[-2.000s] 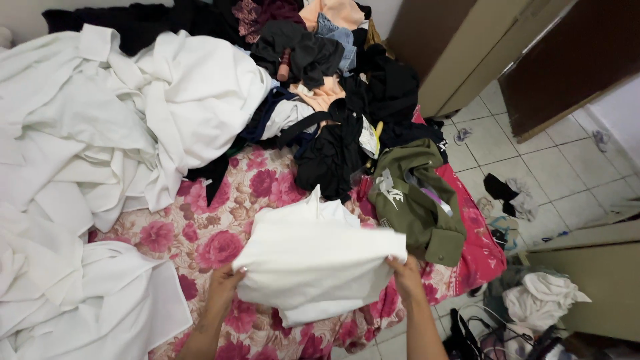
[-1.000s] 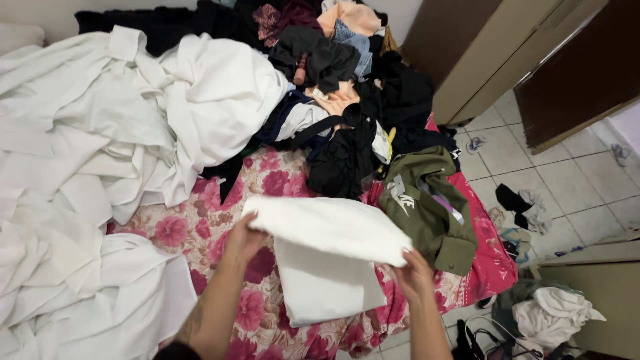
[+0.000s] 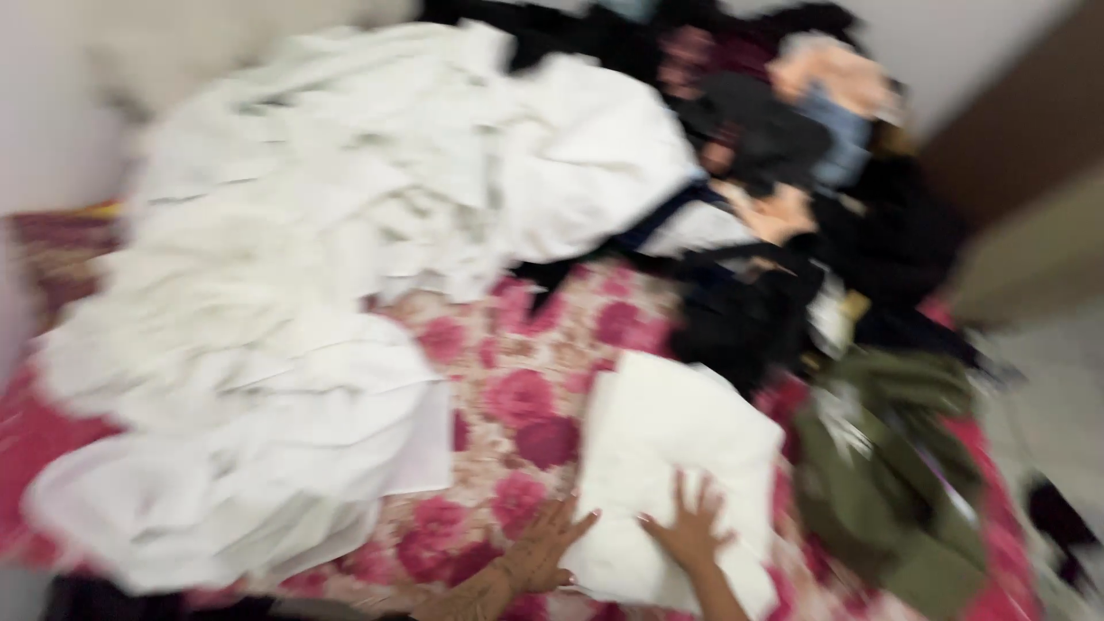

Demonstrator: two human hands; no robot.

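A folded white cloth (image 3: pixel 673 431) lies flat on the pink floral bedspread (image 3: pixel 517 397). My right hand (image 3: pixel 694 526) rests on its lower part with the fingers spread. At the cloth's lower left edge is my left hand (image 3: pixel 548 543), fingers apart, its thumb and fingertips by the cloth's side. A large heap of loose white fabric (image 3: pixel 345 216) fills the left side of the bed. To the right of the folded cloth lies an olive green garment (image 3: pixel 897 483) with a white logo. The view is blurred.
Dark, peach and blue clothes (image 3: pixel 759 129) are piled at the back right of the bed. Brown furniture (image 3: pixel 1026 155) stands beyond them. Tiled floor (image 3: pixel 1026 397) shows at the right, with a dark item (image 3: pixel 1061 517) on it.
The white cloth, held up between both hands before, now lies on the bedspread in a compact fold. Both hands have let go of its edges. The view has swung left.
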